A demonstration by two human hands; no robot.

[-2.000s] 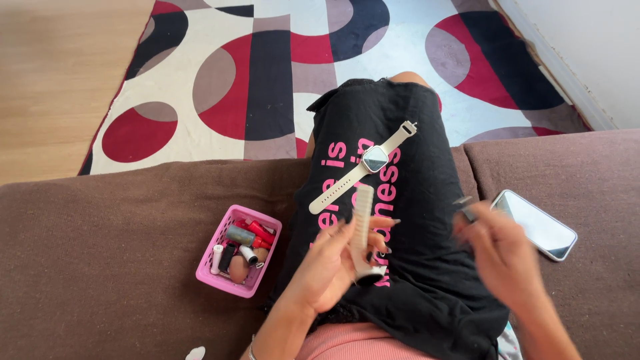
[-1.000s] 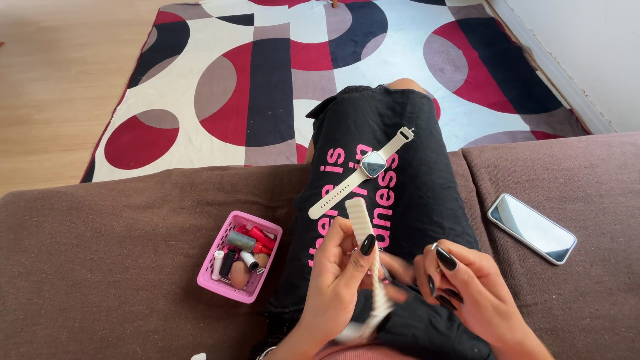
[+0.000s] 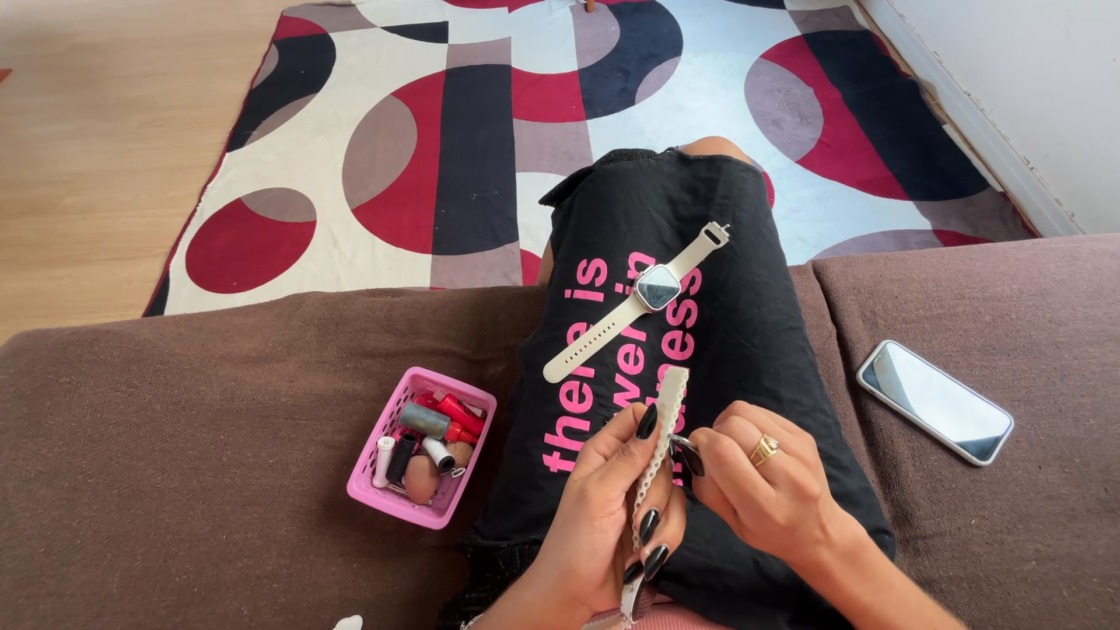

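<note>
A light strip with a row of small scalloped holes along its edge, maybe a watch band [image 3: 672,398], is held upright in my left hand [image 3: 612,503], pinched between thumb and fingers. My right hand [image 3: 774,477], with a gold ring, grips a small dark metal tool [image 3: 682,440] whose end meets the strip's edge; the fingers hide most of it. Beyond both hands, a smartwatch with a cream band [image 3: 656,289] lies unfastened across the black printed cloth [image 3: 744,350] over my lap.
Left of my lap, a pink plastic basket [image 3: 363,490] on the brown sofa [image 3: 219,437] holds nail polish bottles, tubes and other small items. A phone [image 3: 936,401] lies on the sofa at the right. A patterned rug [image 3: 477,157] covers the floor ahead.
My right hand was apart from the strip two seconds ago; it has come in and now meets the strip's edge with the tool. The watch, basket and phone stay in place.
</note>
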